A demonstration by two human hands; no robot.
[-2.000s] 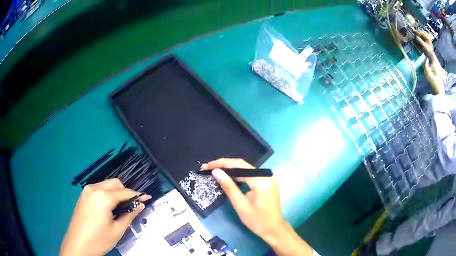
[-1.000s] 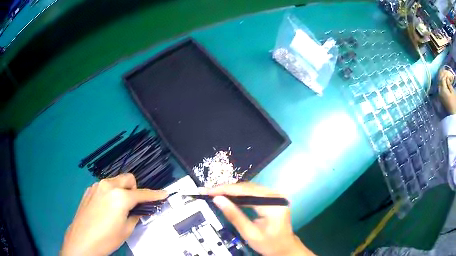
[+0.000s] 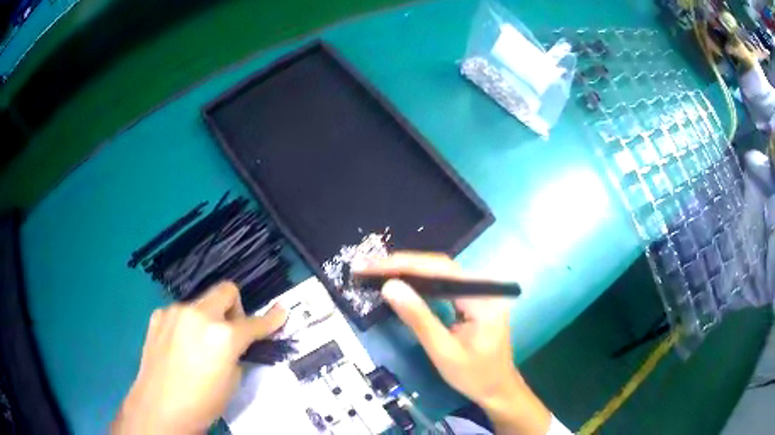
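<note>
My right hand (image 3: 463, 340) holds black tweezers (image 3: 459, 286) at the near end of the black tray (image 3: 340, 144). Their tip is over the pile of tiny silvery metal pieces (image 3: 361, 246); whether they grip a piece cannot be told. My left hand (image 3: 191, 361) holds a small bunch of black strips (image 3: 270, 350) between thumb and fingers, over the left part of the white fixture (image 3: 297, 395). The fixture has a dark rectangular block, round dark holes and a dark and blue side fitting. Loose black strips (image 3: 217, 251) lie heaped left of the tray.
A clear zip bag of silvery pieces (image 3: 518, 72) lies beyond the tray. Clear blister trays (image 3: 671, 170) with grid pockets lie at the right, reaching past the bench edge. Another person's hand and pale sleeve (image 3: 755, 89) show at the top right.
My right hand and tweezers went from the metal pile to the fixture beside the left hand's strips, then back to the pile. The left hand still holds its strips. The camera view has shifted slightly.
</note>
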